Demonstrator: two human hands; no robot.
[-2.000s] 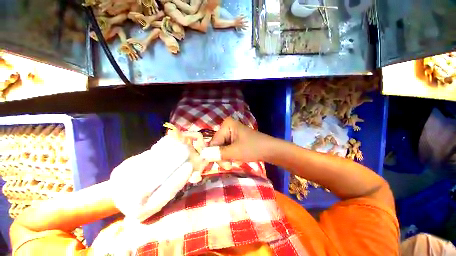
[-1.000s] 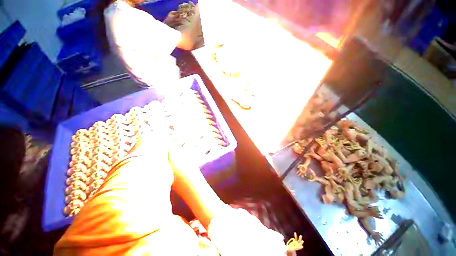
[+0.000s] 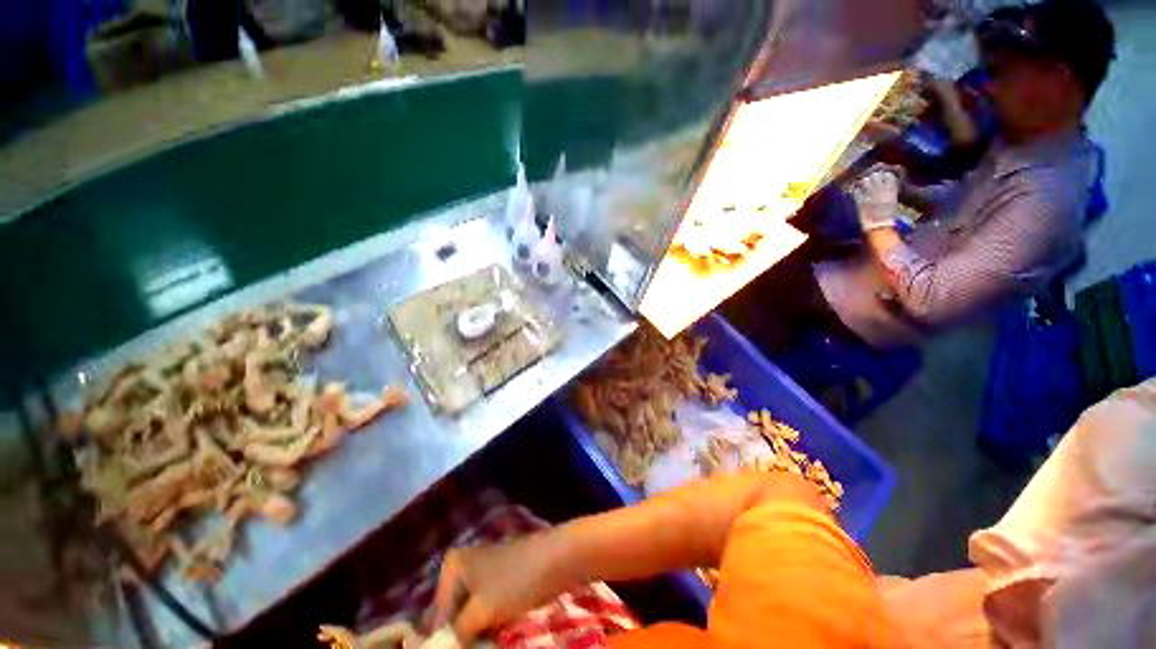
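My right hand (image 3: 488,586) is at the bottom edge, over the red and white checked cloth (image 3: 564,617), with its fingers curled downward. A tan clawed foot piece (image 3: 340,635) shows just left of it, cut off by the picture's edge. Whether my fingers grip the piece or a tool is hidden. A small white patch shows by the fingertips. My left hand cannot be made out; that area is cut off.
A loose pile of tan pieces (image 3: 228,425) lies on the metal bench (image 3: 349,475). A stained board (image 3: 437,368) holds a white cup (image 3: 478,321). White nozzle bottles (image 3: 539,247) stand behind. A blue crate (image 3: 866,488) of pieces is below a bright side tray (image 3: 773,171). A person sits at right.
The view has swung from the left crate to the bench's right side and the right crate. My right hand now shows at the bottom; the gloved left hand has left the picture.
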